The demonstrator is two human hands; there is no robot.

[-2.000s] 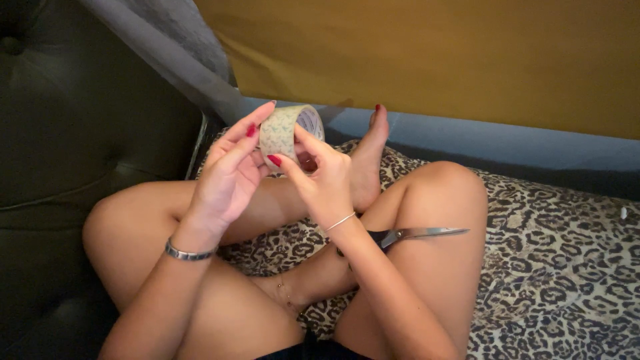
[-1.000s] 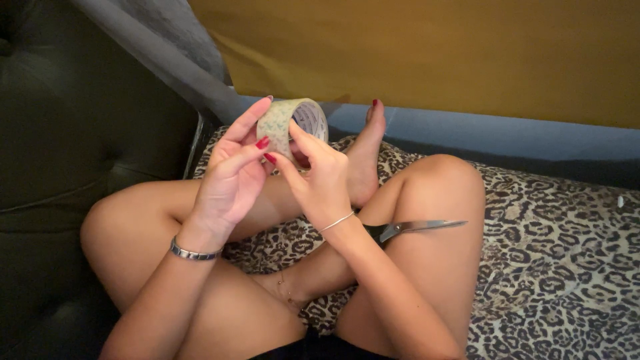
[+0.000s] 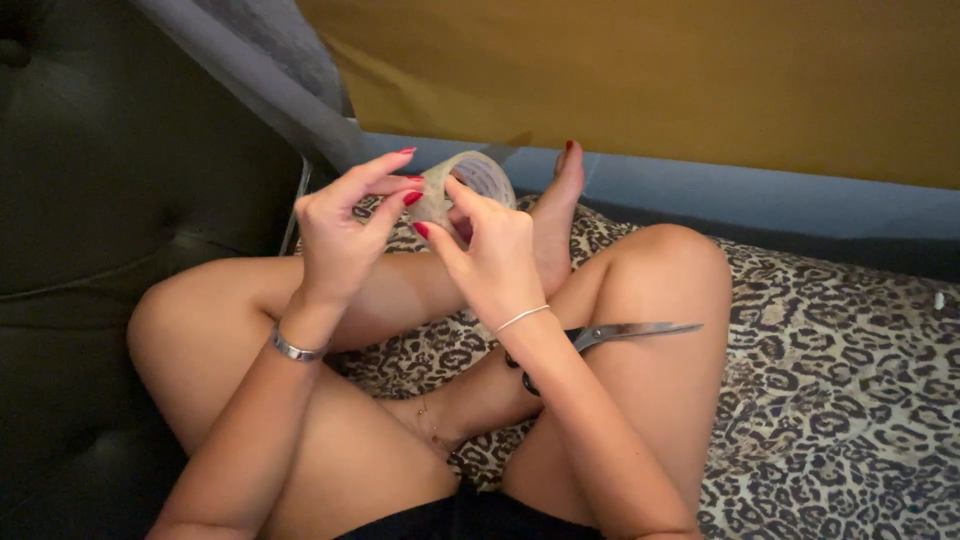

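Observation:
A roll of clear packing tape [image 3: 431,196] is held up in front of my crossed legs. My right hand [image 3: 491,251] grips it, with the index finger at the inside of the ring and the thumb below its near edge. My left hand [image 3: 349,217] is at the roll's left side, its thumb and a fingertip near the tape surface; whether they pinch the tape's end cannot be told. Scissors with black handles [image 3: 600,335] lie across my right leg, blades pointing right, the handles partly hidden behind my right forearm.
I sit on a leopard-print sheet [image 3: 840,390]. A dark tufted headboard [image 3: 135,165] stands at the left. Along the far side hang a mustard-yellow cloth [image 3: 637,82] and a grey curtain [image 3: 262,67]. A small white object [image 3: 939,301] lies at the right edge.
My left hand has turned, its palm no longer facing up, and its fingers have shifted from around the roll to its left edge. My right hand still holds the roll.

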